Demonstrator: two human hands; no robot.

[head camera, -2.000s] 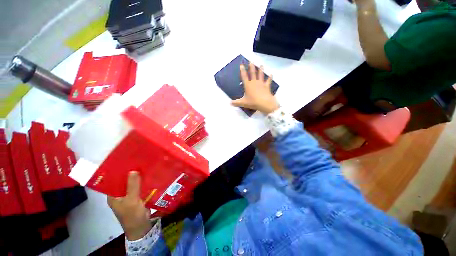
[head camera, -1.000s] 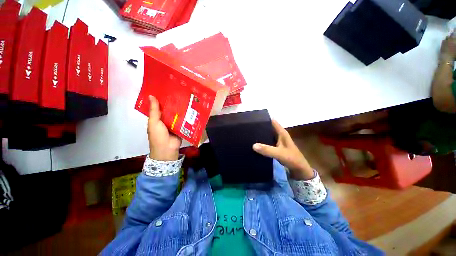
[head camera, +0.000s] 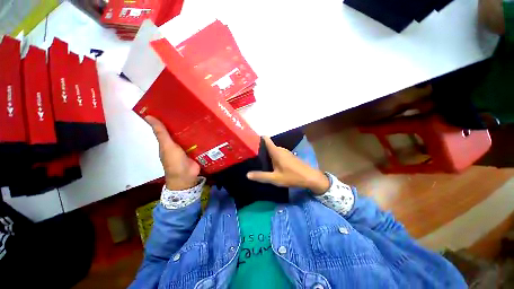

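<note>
My left hand [head camera: 176, 156] holds a red box sleeve [head camera: 200, 121] with a white barcode label, tilted over the table's front edge. Its upper end is open and shows white inside. My right hand [head camera: 287, 167] holds a black inner box [head camera: 248, 174] at the sleeve's lower end. The box's upper part is hidden by the sleeve and its lower part shows below it. A flat sleeve stack [head camera: 225, 68] lies on the table just behind the held sleeve.
Sleeved boxes [head camera: 67, 96] stand in a row at the left. A second flat sleeve stack [head camera: 132, 14] is at the back. Black boxes [head camera: 389, 11] are at the top right, near a person's arm [head camera: 491, 14]. A red stool [head camera: 451, 144] stands below the table at the right.
The sleeve has opened out, and the black box, before separate beside it, is now at its lower end and partly covered. Both hands still hold their items. The view has shifted.
</note>
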